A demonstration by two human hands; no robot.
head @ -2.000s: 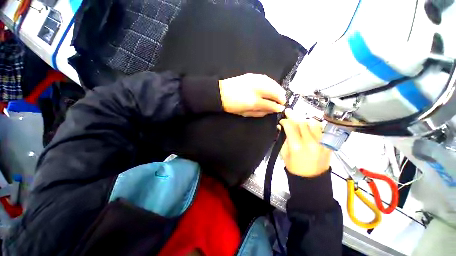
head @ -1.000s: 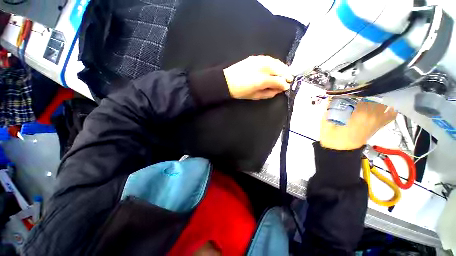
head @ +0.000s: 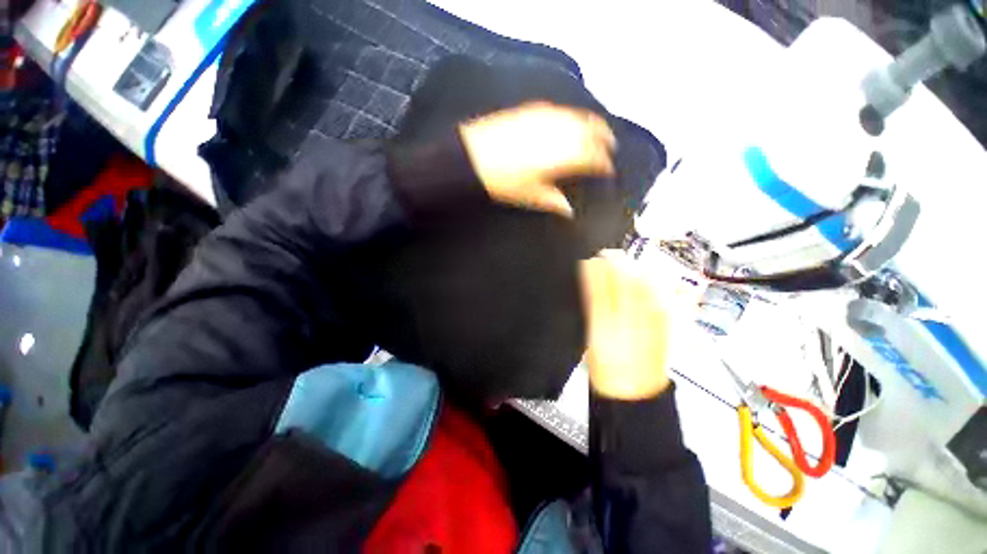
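Observation:
Plain black fabric [head: 487,303] lies left of the needle area, with dark checked fabric [head: 379,81] beyond it. My left hand [head: 541,155] is over the black fabric, blurred, fingers pointing right; whether it grips the cloth cannot be told. My right hand [head: 628,325] is at the fabric's right edge, blurred, its fingertips by the cloth; its grip is unclear. The white sewing machine [head: 801,195] with a blue stripe stands at right, its presser foot area [head: 682,254] just right of the fabric. The narrow black tape cannot be made out.
Scissors [head: 781,433] with red and yellow handles lie on the white table [head: 703,433], right of my right hand. Pale threads [head: 839,373] lie near the machine base. A black heap [head: 141,281] hangs at left. More scissors [head: 78,27] lie at the far upper left.
My right hand has come back left from beneath the machine head to the fabric edge. My left hand has moved off the needle area onto the cloth. The fabric near the needle has shifted and bunched.

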